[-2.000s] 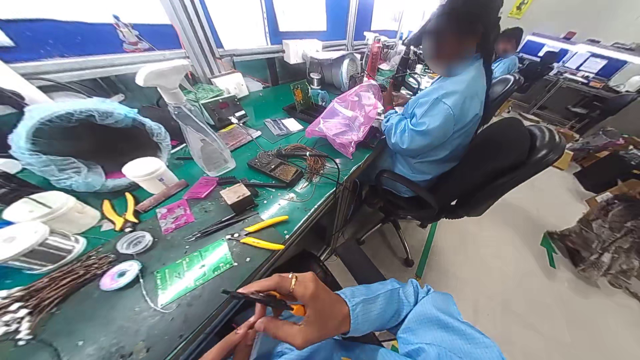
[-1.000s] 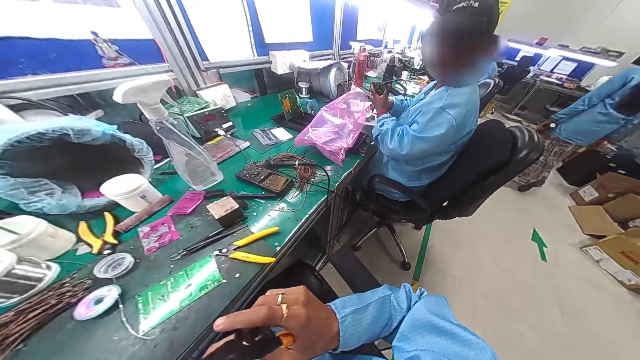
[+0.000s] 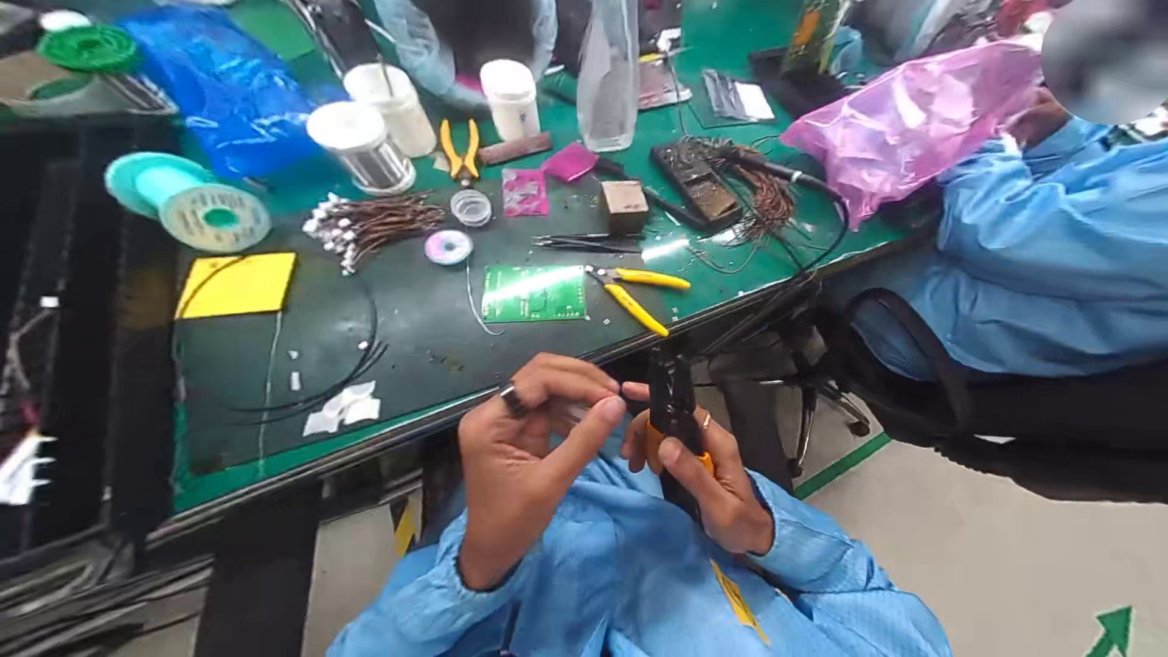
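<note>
Over my lap, just off the bench edge, my right hand (image 3: 707,474) grips a black hand tool with orange parts (image 3: 673,401), its dark head pointing up. My left hand (image 3: 538,447) is beside it, thumb and forefinger pinched together near a small dark piece; what they pinch is too small to tell. A green circuit board (image 3: 534,294) lies on the bench beyond my hands, with yellow-handled cutters (image 3: 634,297) open at its right end. Black tweezers (image 3: 587,244) lie behind the board. A roll of thin wire (image 3: 448,246) sits to its left.
Brown wires with white connectors (image 3: 374,224), a yellow sheet (image 3: 235,285), spools (image 3: 214,217), yellow-handled pliers (image 3: 459,151) and white tubs (image 3: 510,100) stand or lie on the green bench (image 3: 411,319). At right, a person in blue (image 3: 1058,246) sits by a pink plastic bag (image 3: 922,119).
The view has swung down and left. My left hand, barely visible before, now shows fully beside the tool. The tool remains in my right hand.
</note>
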